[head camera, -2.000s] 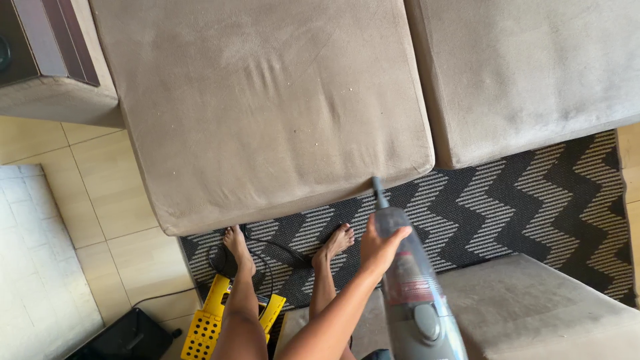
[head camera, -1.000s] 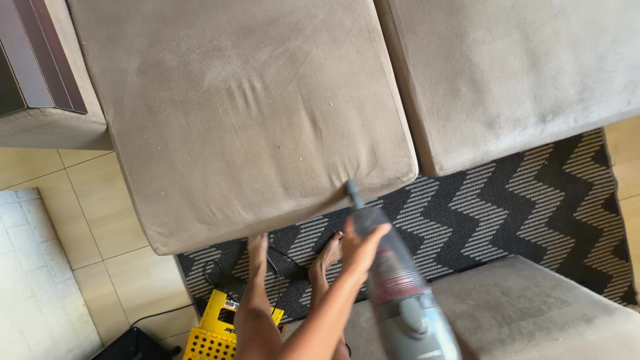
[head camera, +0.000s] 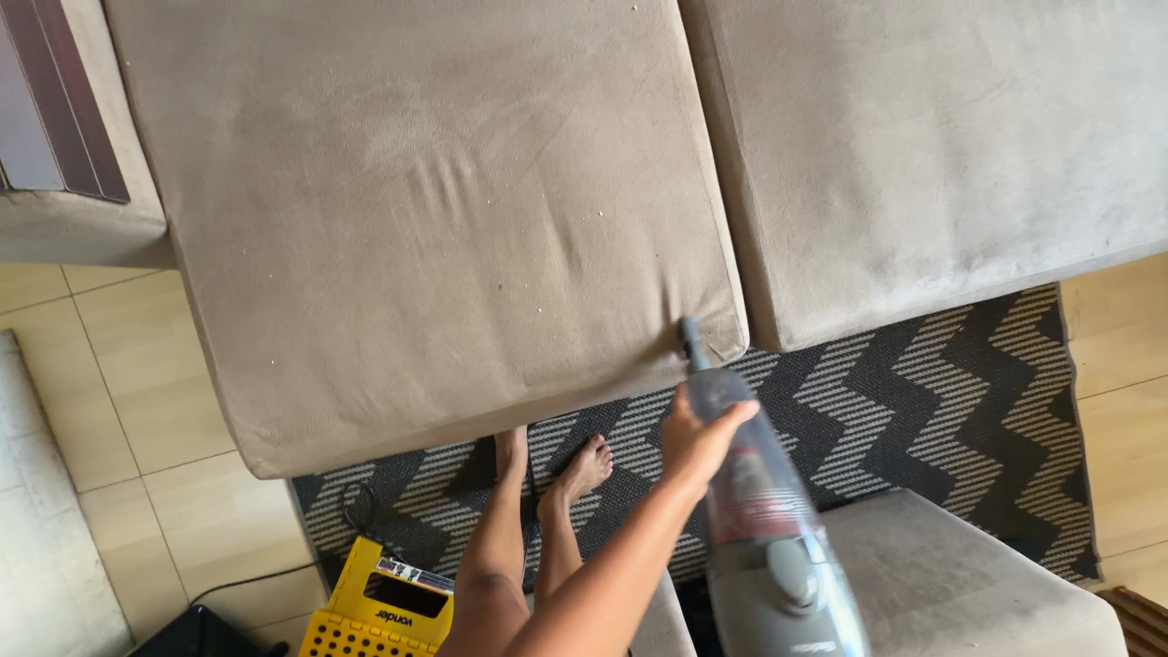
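Note:
A grey handheld vacuum cleaner (head camera: 776, 547) with a clear dust chamber is gripped near its front by one hand (head camera: 698, 438), whose forearm comes up from the bottom of the view; I take it for my left hand, with the thumb over the chamber. The narrow nozzle (head camera: 692, 342) touches the front right corner of a beige upholstered sofa seat (head camera: 438, 228). Small light crumbs are scattered on the fabric. My right hand cannot be seen; the vacuum's rear end runs out of view at the bottom.
Another sofa seat (head camera: 949, 164) adjoins on the right. Bare feet stand on a black and grey zigzag rug (head camera: 867, 411). A yellow plastic folding stool (head camera: 374, 602), a black cable (head camera: 255, 579) and a black object (head camera: 196, 634) lie lower left. A grey upholstered piece (head camera: 967, 575) stands lower right.
The nozzle has moved along the seat's front edge to the right, closer to its corner, and now rests on the top surface. The hand keeps its hold on the vacuum.

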